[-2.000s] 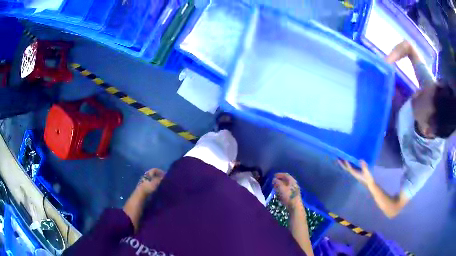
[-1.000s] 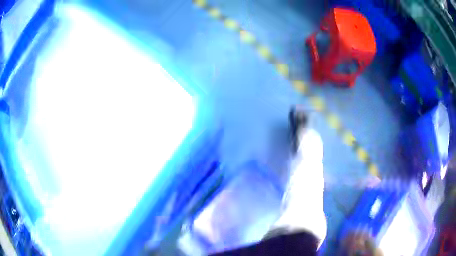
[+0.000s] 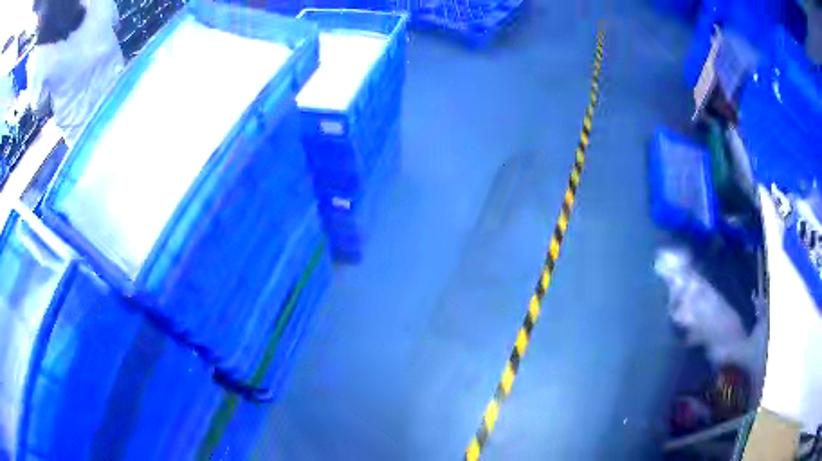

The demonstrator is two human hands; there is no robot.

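Neither of my hands is in the picture. Nearest in front of me on the left stands a tall stack of blue plastic crates (image 3: 239, 189). Its top crate holds a white liner (image 3: 185, 117), very bright. A black cord or strap (image 3: 203, 353) runs along the stack's lower side. Behind it stands a narrower stack of blue crates (image 3: 379, 108) with pale labels, and white shows in its top crate.
A yellow-black tape line (image 3: 561, 230) runs along the blue-grey floor. On the right are a low blue crate (image 3: 682, 180), a crumpled whitish bag (image 3: 698, 302) and a bench edge (image 3: 793, 338). A blue lattice pallet (image 3: 469, 13) lies at the top. A person in light clothing (image 3: 77, 67) is at the upper left.
The view has swung round to an aisle beside the crate stacks. My hands, my legs, the red stools and the crate held by another person have left the picture.
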